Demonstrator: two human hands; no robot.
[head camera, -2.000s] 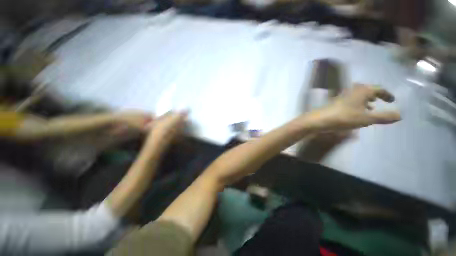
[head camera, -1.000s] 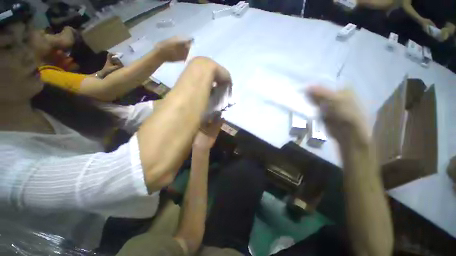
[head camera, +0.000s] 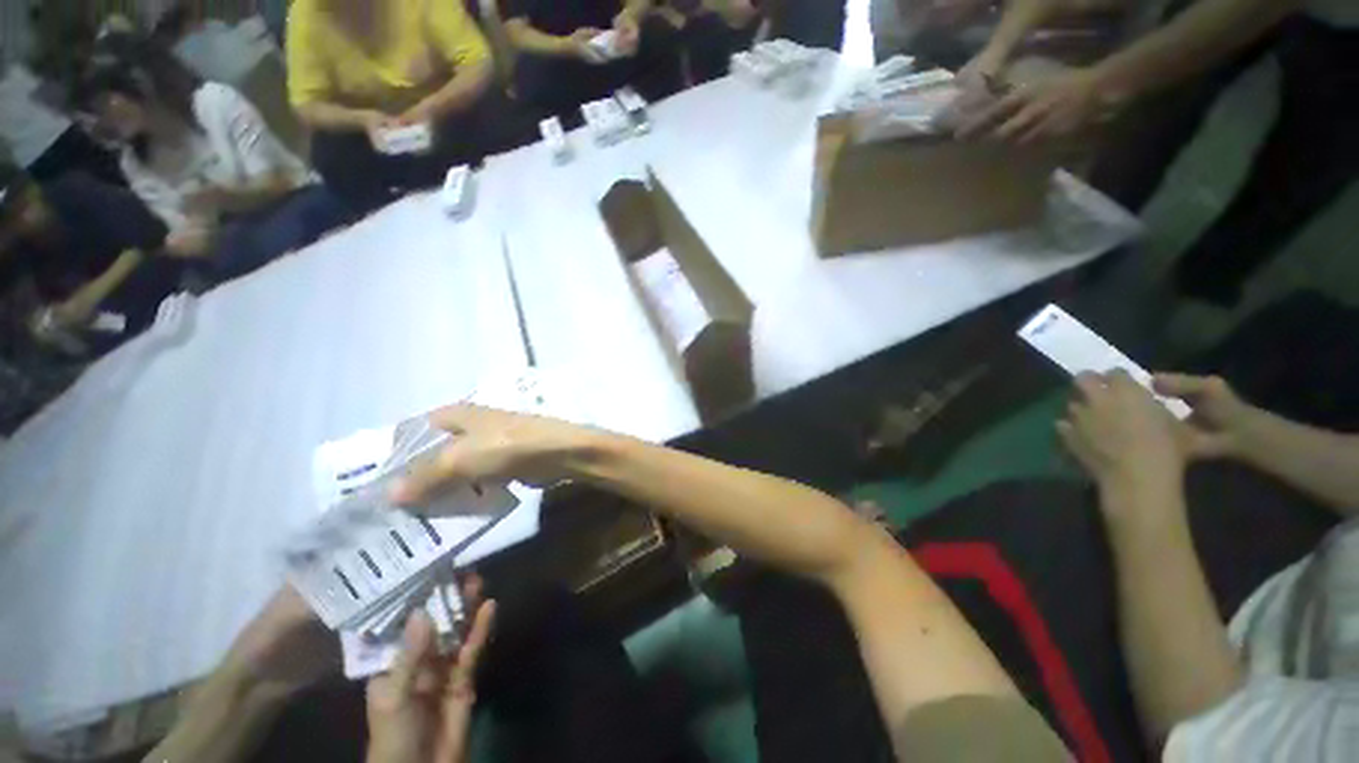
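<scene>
A fanned stack of printed white sheets (head camera: 373, 559) with short black bars shows at lower left, over the table's near edge. My right hand (head camera: 470, 447) reaches across from the right and grips the top edge of the stack. My left hand (head camera: 425, 678), cut off by the bottom edge, is below it, palm up, holding small white papers (head camera: 373, 648) in partly spread fingers. Another person's hand (head camera: 291, 634), blurred, is at the stack's lower left side.
An open long brown carton (head camera: 723, 350) with white contents stands on the white-covered table (head camera: 224, 447). A filled carton (head camera: 924, 194) is farther right, with a person's hands on it. A neighbour on the right holds a long white box (head camera: 1095, 350). People sit across the table with small white boxes.
The view has turned left and the open carton shows nearer the middle. My right hand, blurred over the table before, is now on the printed sheets. The neighbour's face and blouse have left view.
</scene>
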